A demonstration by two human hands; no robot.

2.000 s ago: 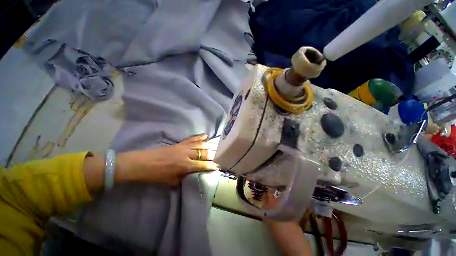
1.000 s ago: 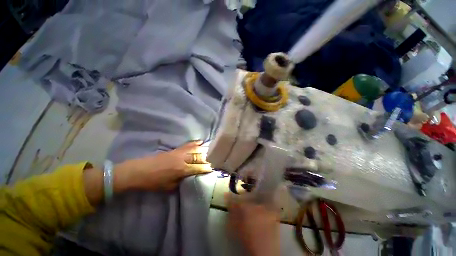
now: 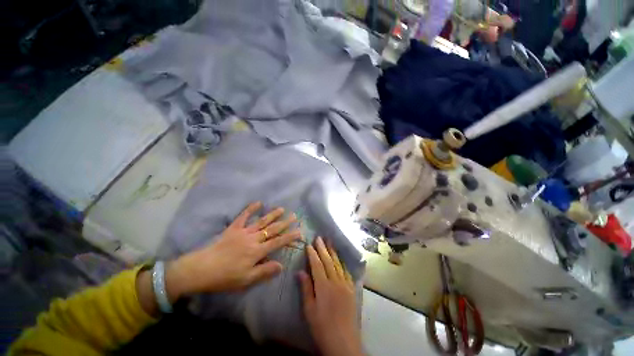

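Note:
A grey garment panel (image 3: 236, 177) lies spread on the table left of the needle area. A short dark line (image 3: 297, 243) shows on it between my hands. My left hand (image 3: 233, 257) rests flat on the panel, fingers apart, with a ring and a pale bracelet. My right hand (image 3: 330, 295) lies flat on the panel beside it, palm down, fingers close to the dark line. Neither hand grips anything visible. The cream-white sewing machine head (image 3: 424, 195) is to the right, its lamp glow falling on the cloth edge.
Shears (image 3: 446, 320) with red and brownish handles lie under the machine arm. Rumpled grey pieces (image 3: 313, 62) lie behind, with a tangle of grey strips (image 3: 204, 125) at left. A navy pile (image 3: 459, 97) is behind the machine. A white cone (image 3: 528, 97) points up right; green and blue spools are beyond.
The panel has come away from the needle toward me and lies spread out. My left hand has moved off the needle area. My right hand has come from under the arm onto the panel. The view has shifted.

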